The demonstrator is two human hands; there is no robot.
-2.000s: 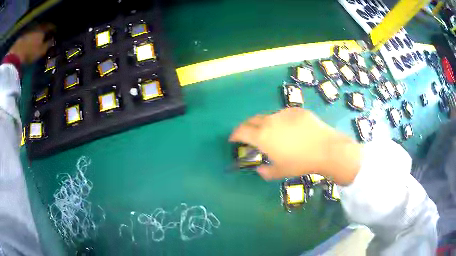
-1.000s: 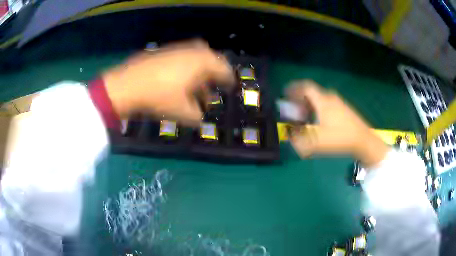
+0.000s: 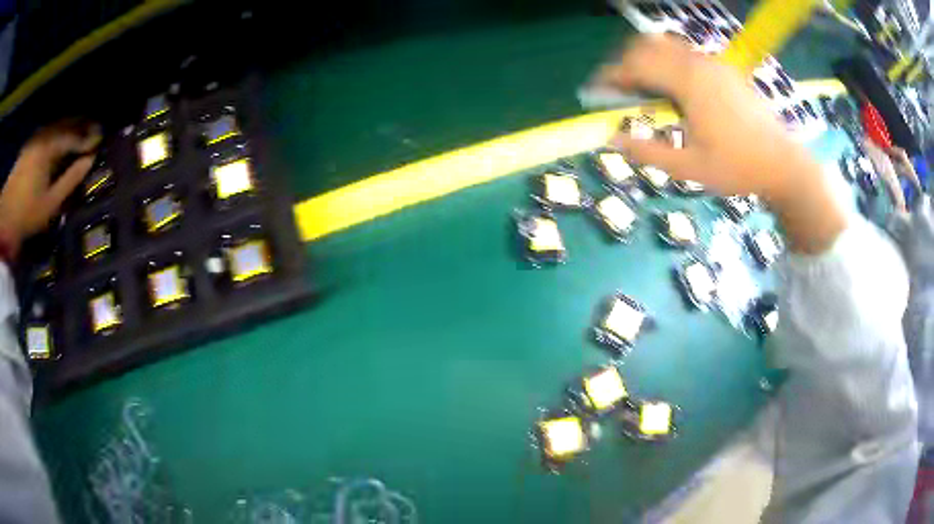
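A black compartment tray (image 3: 195, 330) lies at the left, with a watch body (image 3: 232, 178) in most visible pockets. My left hand (image 3: 43, 186) is at the tray's far left edge, fingers apart, with nothing seen in it. My right hand (image 3: 707, 118) is blurred above loose watch bodies by the yellow stripe. A pale blurred thing (image 3: 606, 94) shows at its fingertips; I cannot tell if it is held. Several watch bodies (image 3: 560, 190) lie loose under and around this hand. A smaller group, including a body (image 3: 562, 437), lies nearer me.
Pale thin loops (image 3: 125, 466) lie at the lower left, with more loops (image 3: 369, 504) at the bottom edge. Yellow tape (image 3: 440, 169) crosses the green mat. A white parts tray (image 3: 778, 82) is at the upper right. Another person's hand (image 3: 903, 176) shows at the far right.
Since one second ago, the view has swung right. My left hand has gone from above the tray to its left edge. My right hand has moved from beside the tray to the loose bodies.
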